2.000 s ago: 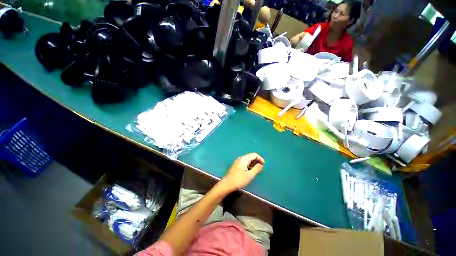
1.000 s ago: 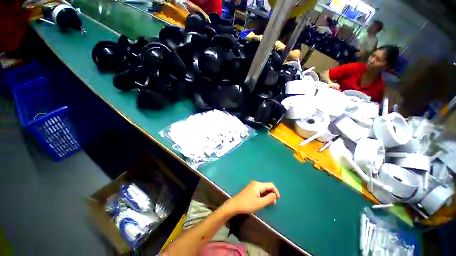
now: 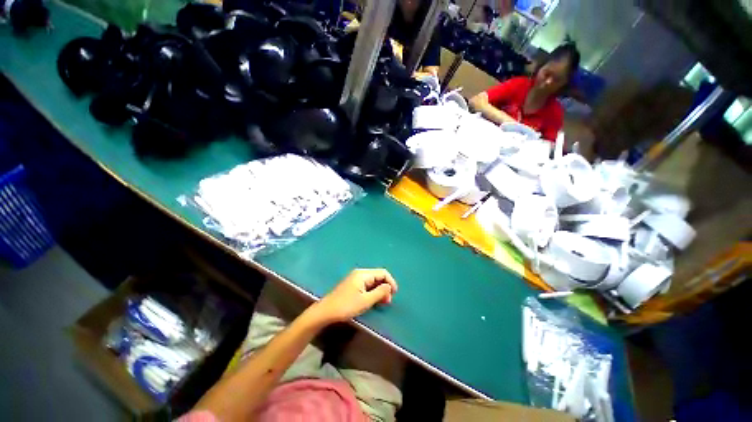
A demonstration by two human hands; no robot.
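My left hand (image 3: 360, 294) rests at the near edge of the green bench top, its fingers curled in loosely, with nothing seen in it. My right hand is out of the picture. A clear bag of small white parts (image 3: 268, 198) lies flat beyond and to the left of my left hand. A second clear bag with white sticks (image 3: 565, 358) lies to the right, near the bench edge. A large heap of white round housings (image 3: 569, 214), some with sticks projecting, stands at the back right.
Glossy black housings (image 3: 272, 66) are heaped at the back left beside a metal post (image 3: 368, 58). A yellow-orange strip (image 3: 449, 224) edges the white heap. A person in red (image 3: 528, 100) is behind it. An open carton (image 3: 99, 346) and blue basket (image 3: 23, 218) are below left.
The view swung left, then back right, shifting the whole scene. My left hand keeps about the same curled pose at the bench edge. The person in red now has the head bent down.
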